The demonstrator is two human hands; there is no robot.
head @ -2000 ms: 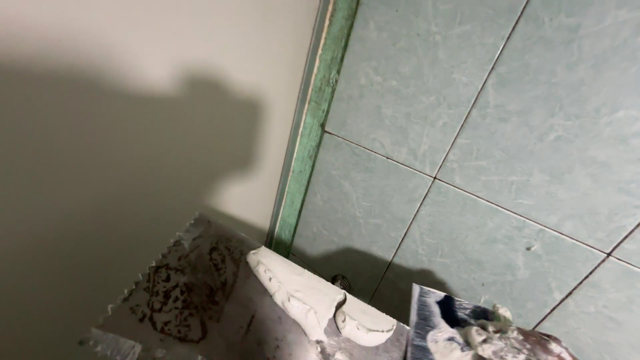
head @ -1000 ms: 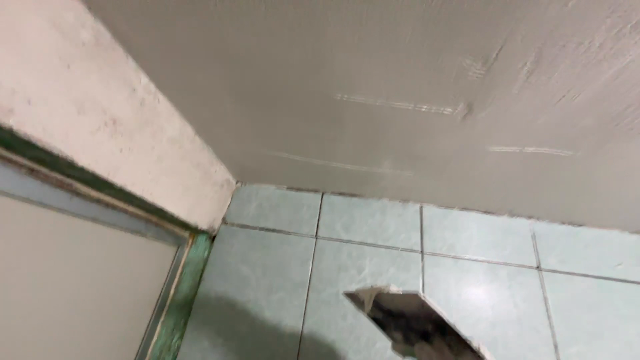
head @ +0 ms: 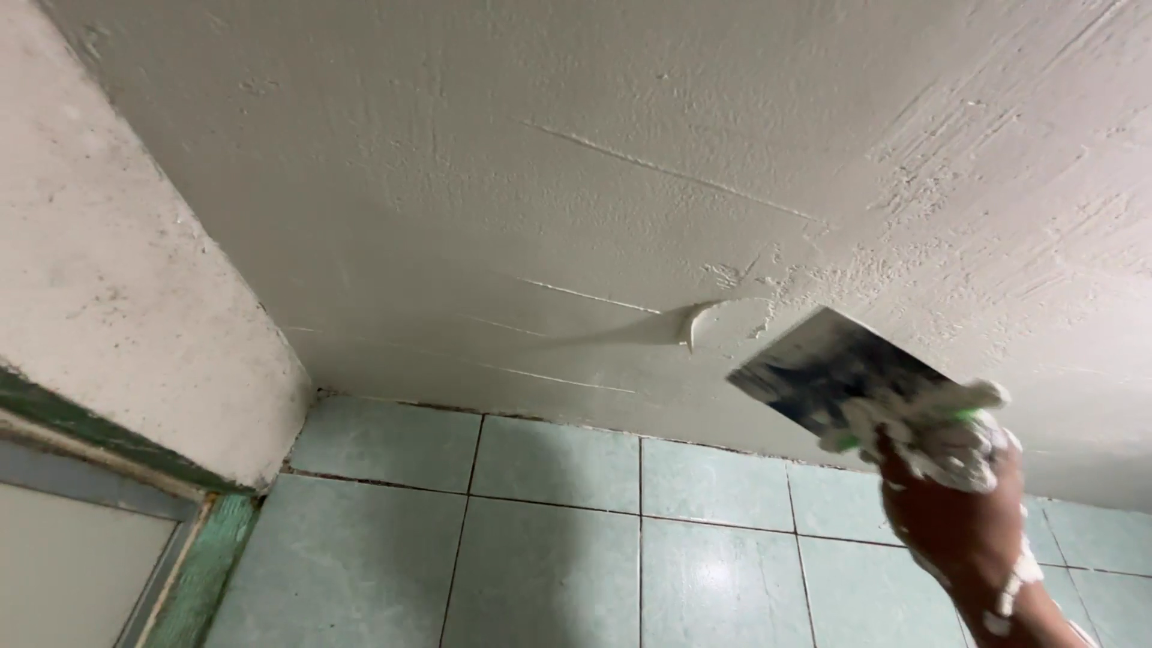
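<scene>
My right hand [head: 954,504], smeared with white filler, is closed round the caked handle of a broad putty knife [head: 837,360] at the right of the head view. The blade lies at or very near the plastered surface [head: 540,207]. Just left of the blade, a curved ridge of wet filler [head: 691,328] stands out from that surface. Several thin raised lines run across the plaster to the left, with rougher, streaked filler at the upper right. My left hand is out of view.
Pale green wall tiles [head: 558,558] with dark joints meet the plastered surface along the lower part of the view. At left are a stained pale wall section [head: 135,270] and a green-painted frame [head: 202,567] round a pale panel.
The view has swung from the tiles and frame to the plastered surface. The putty knife has come up from the lower edge to the plaster, and the curved ridge of filler now shows there.
</scene>
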